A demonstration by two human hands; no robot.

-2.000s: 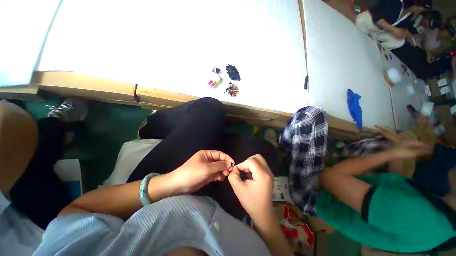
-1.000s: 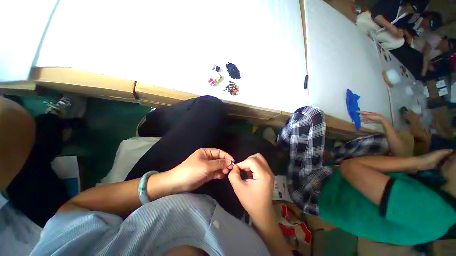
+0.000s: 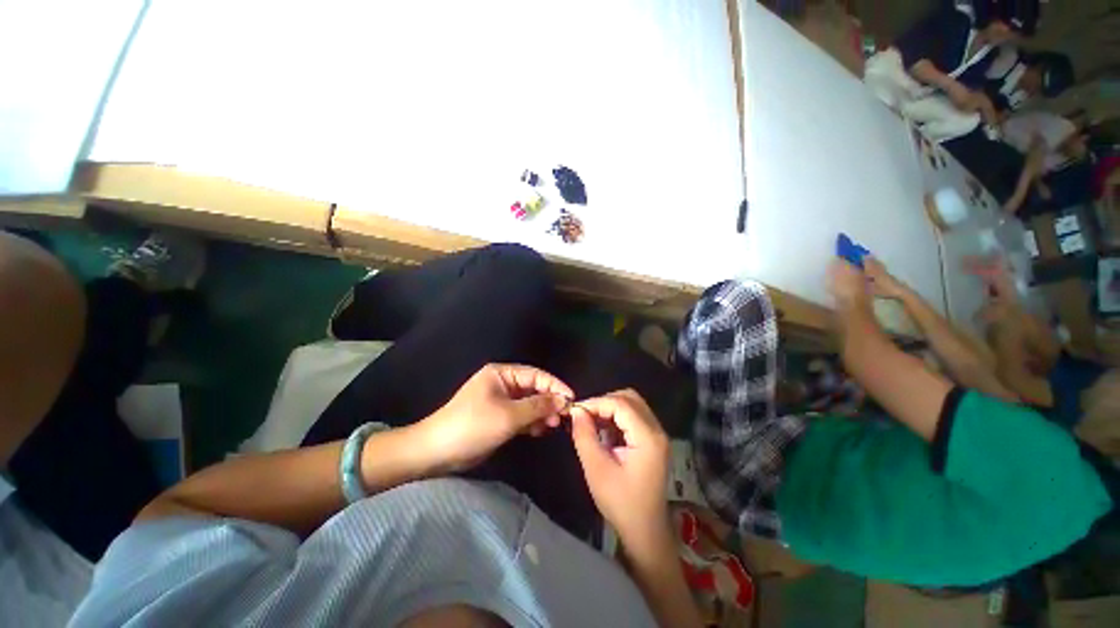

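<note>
My left hand (image 3: 497,415) and my right hand (image 3: 624,449) meet above my dark-clothed lap, fingertips together. Between the thumbs and forefingers is a tiny dark piece (image 3: 566,406), mostly hidden and too small to identify. Both hands pinch at it. On the white table (image 3: 393,111) lie small piles: dark beads or parts (image 3: 570,185), brown ones (image 3: 567,227), a red-pink piece (image 3: 520,211), a yellow-green piece (image 3: 536,204) and a small black-and-white piece (image 3: 531,178).
A wooden table edge (image 3: 209,211) runs beyond my knees. A person in a green shirt (image 3: 940,497) and checked trousers sits at my right, hands at a blue cloth (image 3: 851,252). A dark pen-like stick (image 3: 742,216) lies on the table. Another person's leg is at far left.
The person in green has reached forward onto the table and has hands on the blue cloth, which looks bunched smaller. My hands stay nearly in place, with slight finger movement.
</note>
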